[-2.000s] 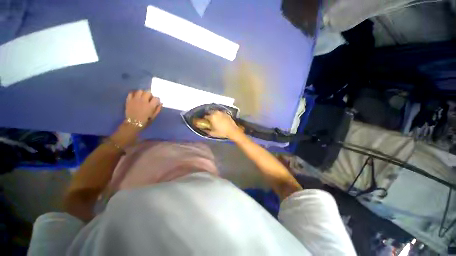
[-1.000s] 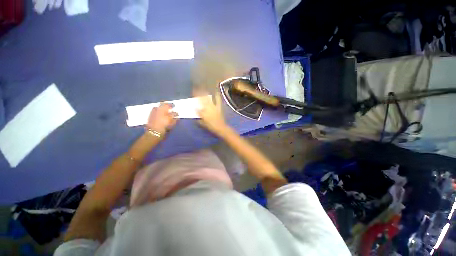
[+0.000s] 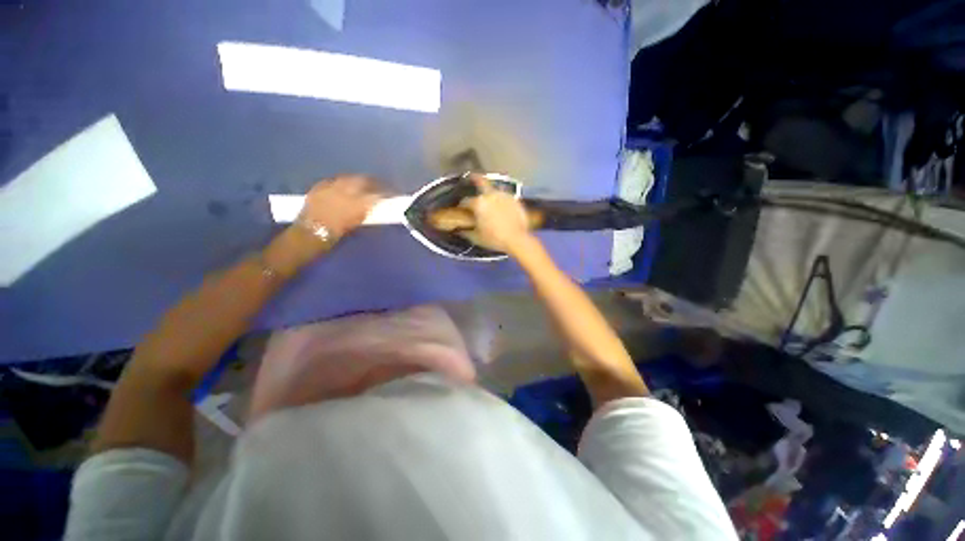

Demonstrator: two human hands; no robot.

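Note:
A narrow white fabric strip (image 3: 286, 207) lies on the blue-purple ironing table in front of me. My left hand (image 3: 341, 207) rests on the strip near its left part and covers some of it; whether the fingers pinch it is hidden. My right hand (image 3: 495, 218) is closed around the handle of the steam iron (image 3: 469, 243). The iron lies on the strip's right end and hides it, with its tip pointing left. A pressed white strip (image 3: 330, 77) lies flat farther back. A wider white cut piece (image 3: 70, 197) lies at the left.
The ironing table (image 3: 159, 285) has a yellow-brown scorch mark behind the iron. The iron's dark hose (image 3: 677, 209) runs off right. A blue crate (image 3: 658, 224) with white fabric stands at the table's right edge. A light blue scrap (image 3: 329, 12) lies at the far edge.
My right hand has left the strip and taken hold of the iron, which has moved left onto the strip. The strip looks narrower. My left hand stays on it. The view has shifted.

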